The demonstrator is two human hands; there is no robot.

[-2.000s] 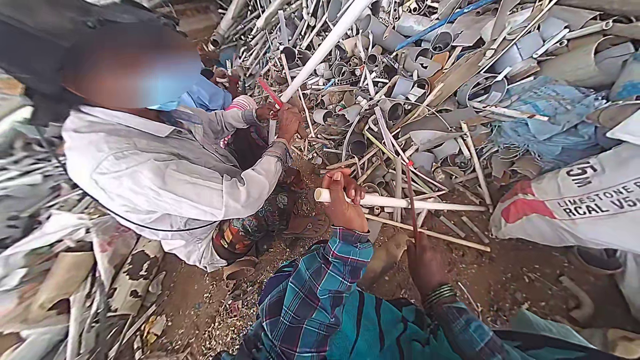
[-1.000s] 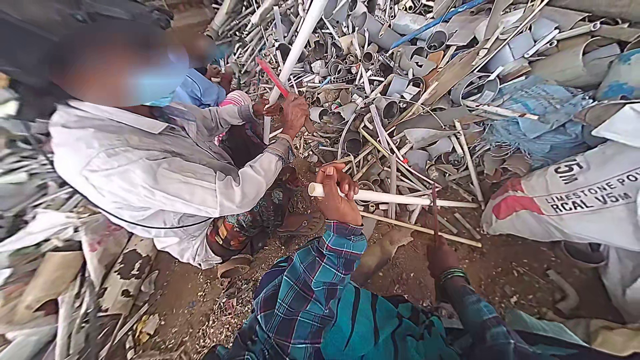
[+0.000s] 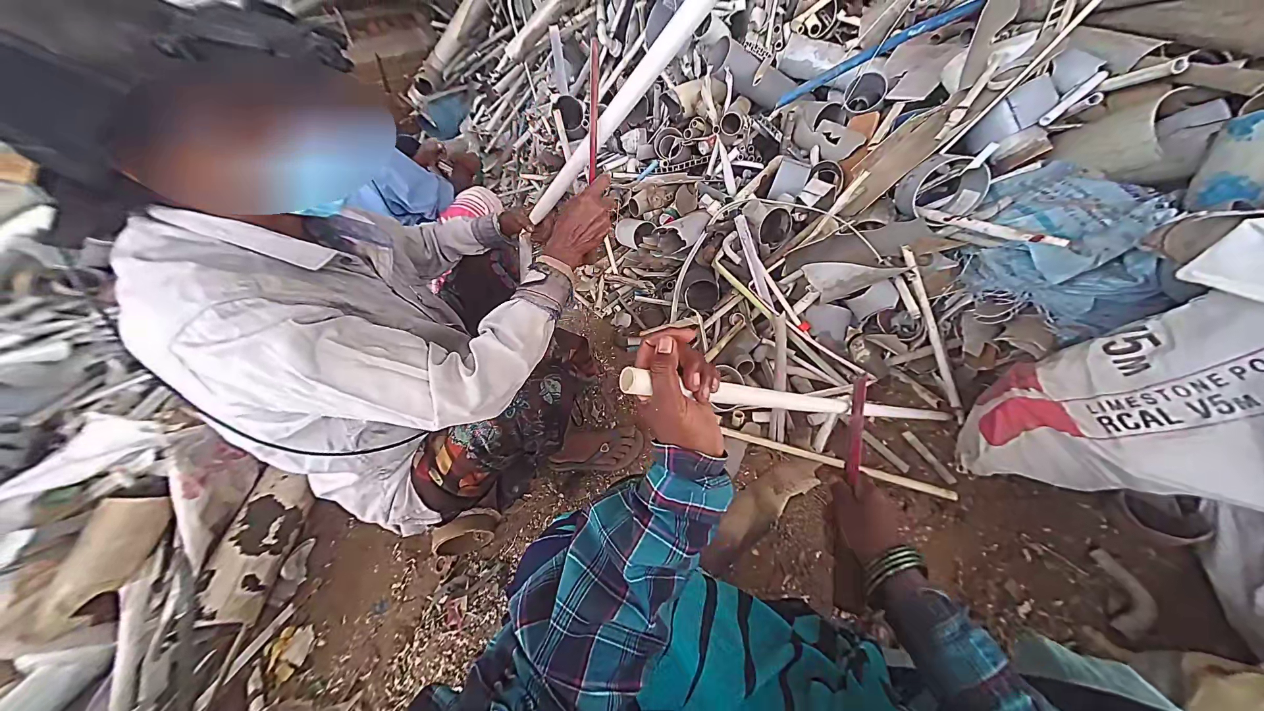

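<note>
My left hand (image 3: pixel 681 390) is closed around a white plastic pipe (image 3: pixel 780 398) near its open end, which points to the left. The pipe runs level to the right. My right hand (image 3: pixel 864 518), below the pipe, grips a thin red blade-like tool (image 3: pixel 856 430) that stands upright and crosses the pipe. Its handle is hidden in my fingers, and I cannot tell exactly what kind of tool it is. A thin pale strip (image 3: pixel 839 462) lies just under the pipe, passing behind the tool.
A co-worker in a white shirt (image 3: pixel 336 336) sits at left, holding a thicker white pipe (image 3: pixel 632 99) and a red tool (image 3: pixel 593 109). Plastic pipe scrap (image 3: pixel 691 227) is heaped ahead. A printed white sack (image 3: pixel 1136 395) and a blue torn sack (image 3: pixel 1076 237) lie at right.
The co-worker's red tool has gone from slanting to nearly upright. My left hand still holds the pipe, and the red tool in my right hand still crosses it.
</note>
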